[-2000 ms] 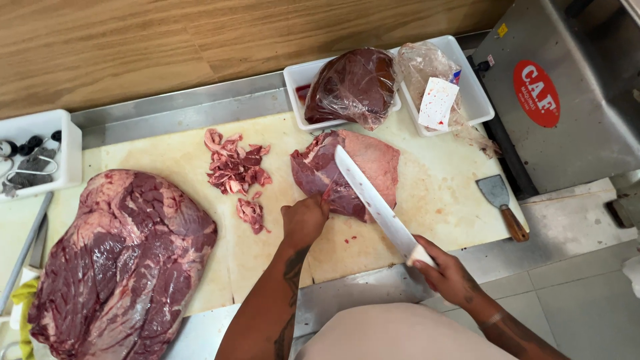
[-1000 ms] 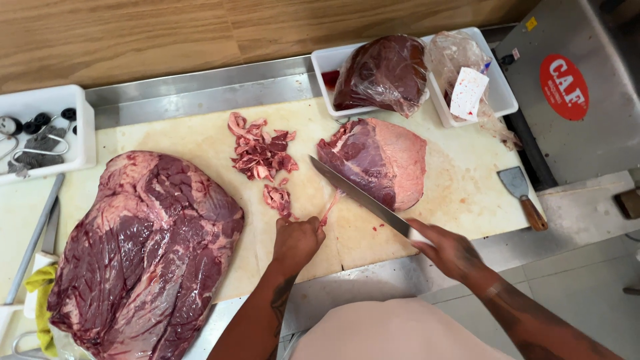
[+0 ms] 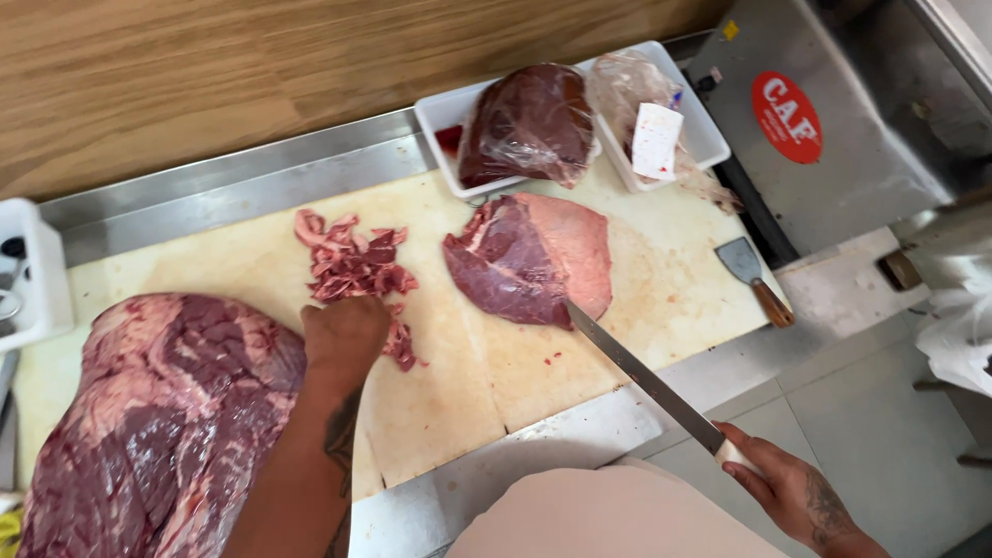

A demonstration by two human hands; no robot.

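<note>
My right hand [image 3: 775, 480] grips the white handle of a long butcher's knife [image 3: 651, 384] at the lower right. The blade points up and left, its tip at the lower edge of a piece of raw beef [image 3: 531, 260] with a pale fat side. My left hand [image 3: 346, 329] is at the lower side of a pile of meat trimmings [image 3: 356, 260]; its fingertips are hidden, so whether it holds a scrap does not show. More trimmings [image 3: 399, 345] lie just right of it. A large cut of raw beef [image 3: 170, 434] lies at the lower left.
The white cutting board [image 3: 434, 418] has a steel rim behind it. Two white plastic trays [image 3: 457, 182] at the back hold bagged meat [image 3: 527, 124] and a plastic bag [image 3: 632, 81]. A scraper [image 3: 756, 283] lies right, beside a steel machine [image 3: 744, 116]. A white bin [image 3: 39, 271] stands left.
My left hand has moved left from beside the beef piece to the trimmings pile. The right hand has drawn the knife down and right, away from its place across the beef's lower edge.
</note>
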